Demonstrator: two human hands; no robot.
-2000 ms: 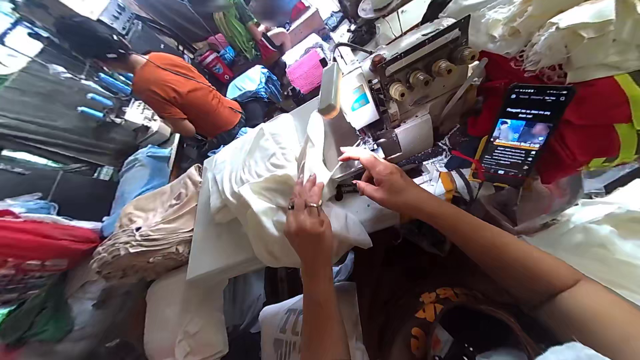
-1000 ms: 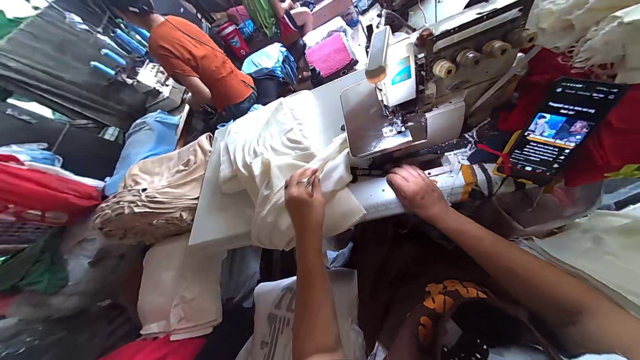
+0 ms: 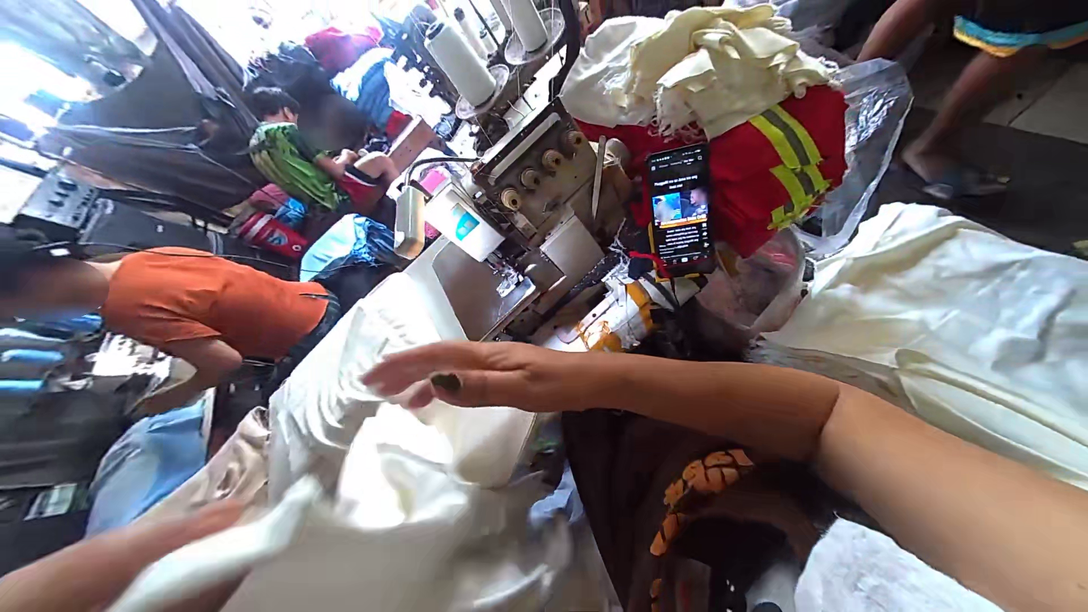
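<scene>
My right hand (image 3: 463,376) reaches across above the white cloth (image 3: 395,463), its fingers extended and apart, holding nothing. Low at the left, my left hand (image 3: 212,518) is blurred by motion. A blurred fold of the white cloth lies against it, and whether its fingers grip that fold cannot be made out. The cloth spreads over the left part of the white sewing table (image 3: 493,438) and hangs over its near side. Beyond my right hand stands an overlock sewing machine (image 3: 544,174), its presser foot (image 3: 510,280) apart from the cloth.
A lit phone (image 3: 680,208) stands right of the machine, before red fabric (image 3: 778,166) with yellow stripes and cream cloth (image 3: 722,64). More white fabric (image 3: 960,323) lies at the right. Thread cones (image 3: 459,64) rise behind the machine. A person in orange (image 3: 212,293) is at the left.
The white cloth has come away from the machine towards the lower left, along with my left hand. My right hand has moved from beside the machine to above the cloth. The view has shifted.
</scene>
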